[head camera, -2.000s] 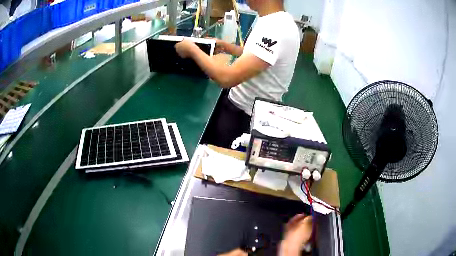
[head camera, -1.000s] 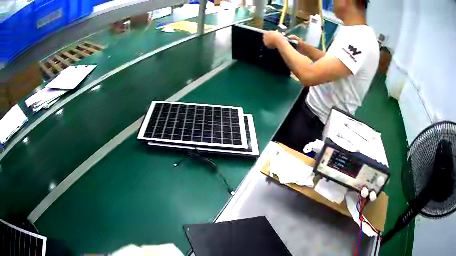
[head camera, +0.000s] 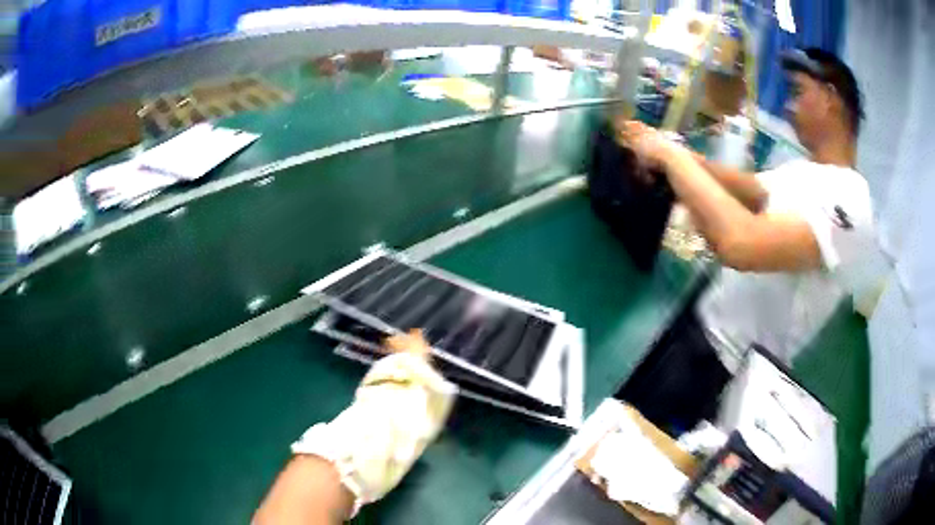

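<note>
A solar panel [head camera: 441, 318] with a dark cell grid and pale frame lies tilted over the pale-edged panels [head camera: 574, 374] stacked on the green bench [head camera: 205, 431]. My left hand [head camera: 408, 345], its forearm in a puffy cream cuff [head camera: 395, 426], reaches in from the bottom left. It grips the upper panel at its near long edge; the fingers are blurred and partly hidden by the panel. My right hand is out of the picture.
The silver-framed test station [head camera: 554, 477] is at bottom right, with a white cloth [head camera: 636, 470], cardboard and a bench meter [head camera: 754, 482]. A co-worker [head camera: 789, 226] holds a black panel [head camera: 627, 200] beyond. Another panel [head camera: 31, 482] shows at the left edge. Papers [head camera: 195, 152] lie behind.
The view has swung left. The black-backed sheet or panel at the station edge is out of sight. My left hand has come to the stack, whose upper panel now sits tilted. The co-worker's panel has turned.
</note>
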